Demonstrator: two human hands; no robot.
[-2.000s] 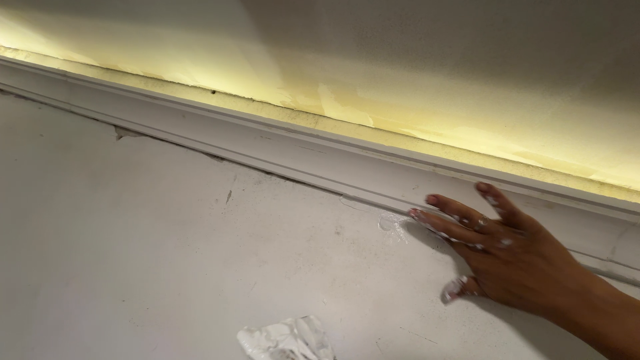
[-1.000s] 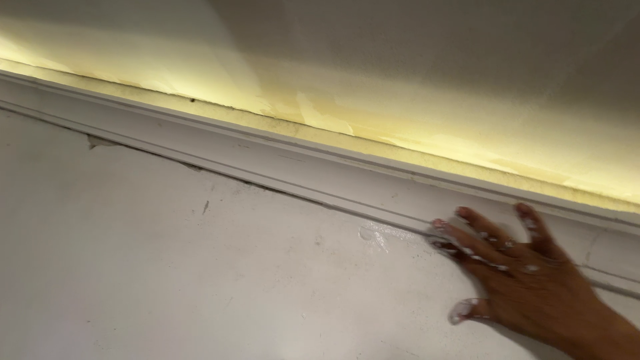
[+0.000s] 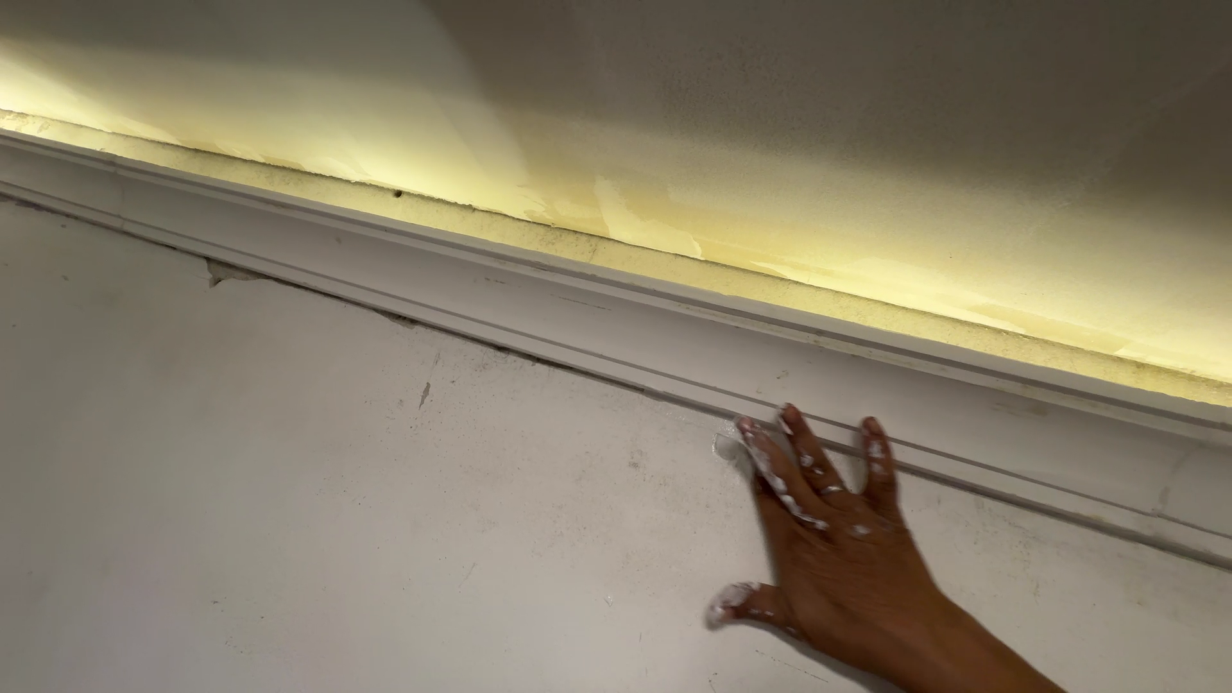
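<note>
My right hand (image 3: 833,539) is spread flat against the white wall (image 3: 385,520), just under a long white cornice moulding (image 3: 616,318). White paste covers parts of its fingers and the thumb tip, and a ring sits on one finger. The fingertips touch the lower edge of the cornice, where it meets the wall. A small wet-looking smear of white paste (image 3: 727,446) lies beside the index fingertip. Nothing is held in this hand. My left hand is out of view.
A dark, broken gap runs along the cornice's lower edge at the left, with a chipped spot (image 3: 231,272) in the wall. Above the cornice, yellow light falls on the patchy ceiling (image 3: 818,125).
My right hand has stayed at the joint under the cornice, its fingers shifting along it. A crumpled white thing at the bottom edge two seconds ago is out of view now.
</note>
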